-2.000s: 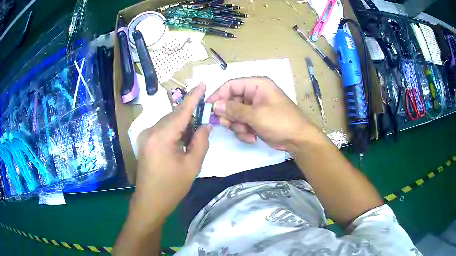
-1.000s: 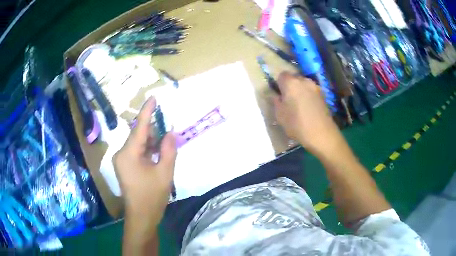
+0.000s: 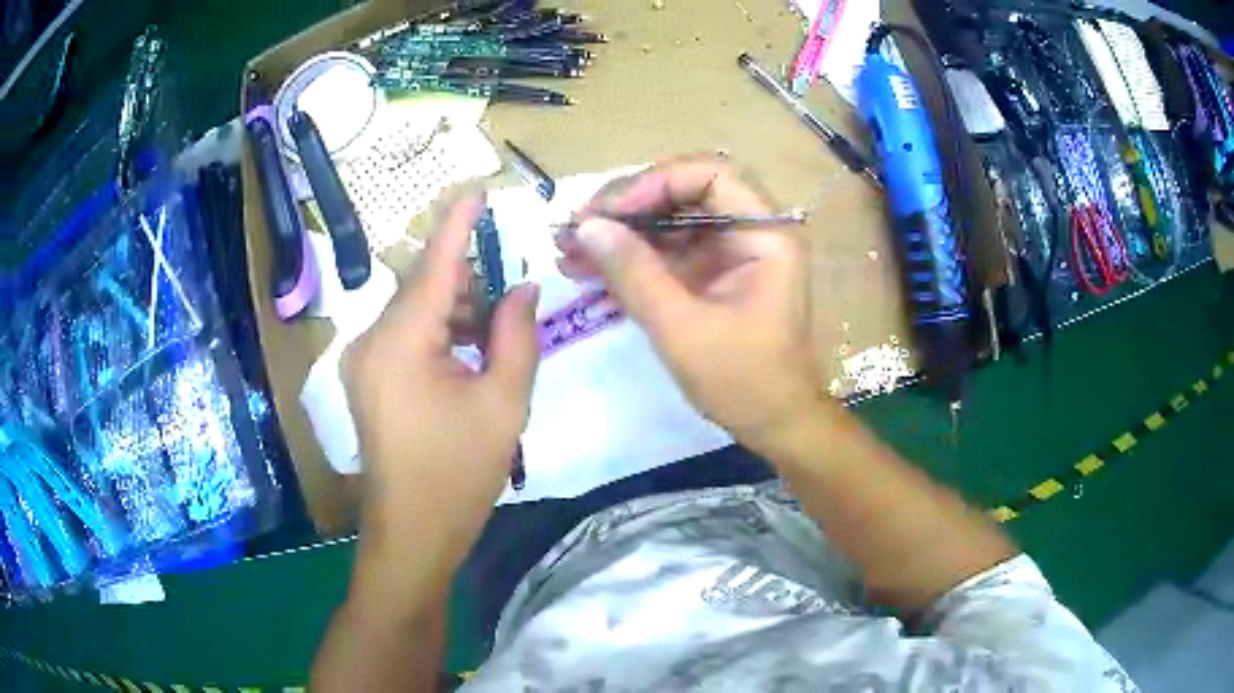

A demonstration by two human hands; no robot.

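Observation:
My left hand (image 3: 440, 359) holds a dark green circuit board (image 3: 489, 257) between thumb and fingers, above the white paper (image 3: 596, 420). My right hand (image 3: 711, 284) holds thin tweezers (image 3: 704, 219) lying roughly level, one end pointing towards the board and the other sticking out to the right. The tips near the thumb are blurred; I cannot tell whether they hold anything. A pink-purple handle housing (image 3: 579, 320) lies on the white paper between my hands, its ends partly hidden by them.
Stacked circuit boards (image 3: 494, 57) lie at the cardboard tray's top. A white ring (image 3: 326, 106) and black-and-purple arms (image 3: 280, 210) are at left. A blue electric screwdriver (image 3: 913, 176) and slim dark pen-like tool (image 3: 812, 119) are at right. Plastic-lined bins (image 3: 135, 393) stand far left.
My right hand took the tweezers from the tray's right side and brought them back beside the board. The housing was let go onto the paper. My left hand still holds the board.

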